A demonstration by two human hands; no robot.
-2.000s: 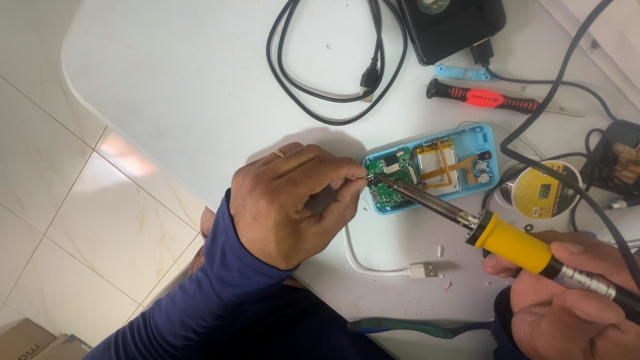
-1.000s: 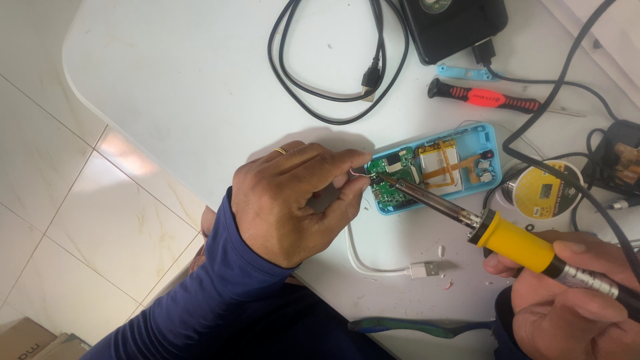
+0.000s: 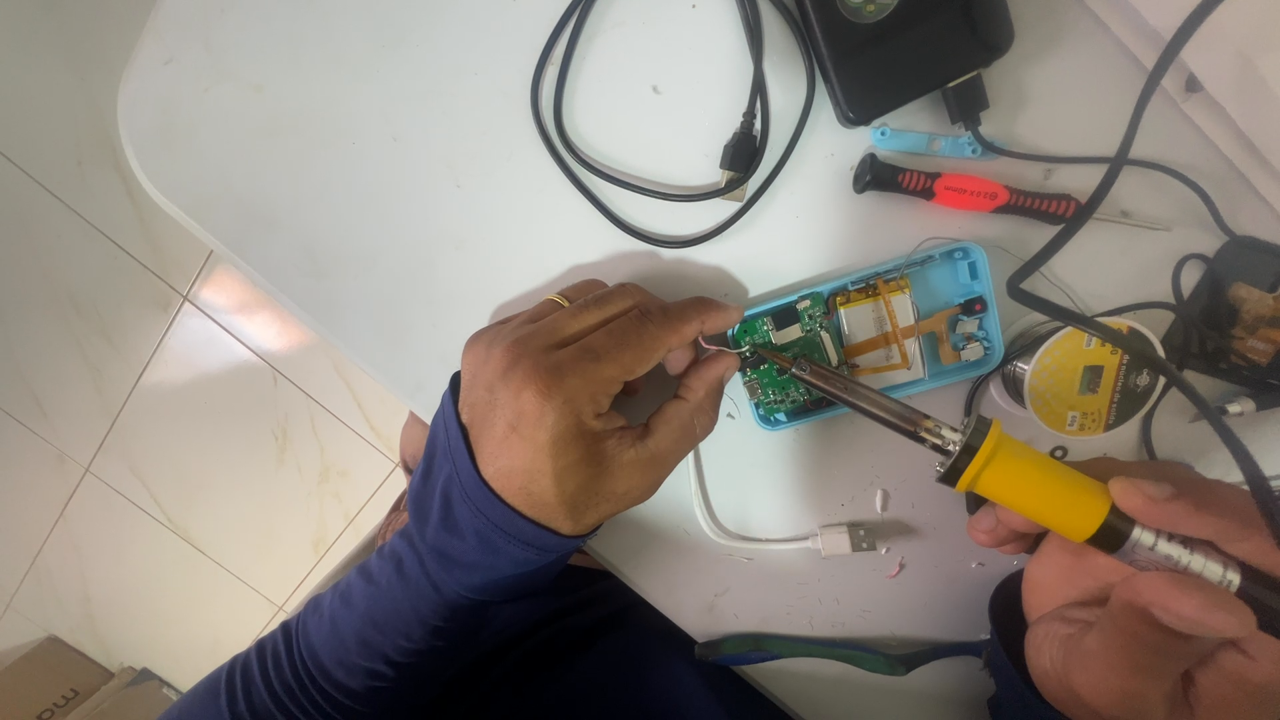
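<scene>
My left hand (image 3: 600,390) pinches thin wires (image 3: 722,347) at the left end of a green circuit board (image 3: 785,370). The board sits in a light blue plastic case (image 3: 985,330), beside a silver battery pouch (image 3: 878,325) crossed by orange flex cables. My right hand (image 3: 1130,570) grips a soldering iron with a yellow handle (image 3: 1040,480). Its tip rests at or just over the board near the wire ends; contact cannot be made out. A white USB cable (image 3: 715,515) runs from below my left hand to its plug.
A looped black USB cable (image 3: 545,120), a black box (image 3: 910,60), a blue plastic strip (image 3: 925,142) and a red-black screwdriver (image 3: 965,192) lie beyond the case. At right are a solder spool (image 3: 1090,385) and a black cord (image 3: 1090,210). A blue-green tool handle (image 3: 840,652) lies near the front edge.
</scene>
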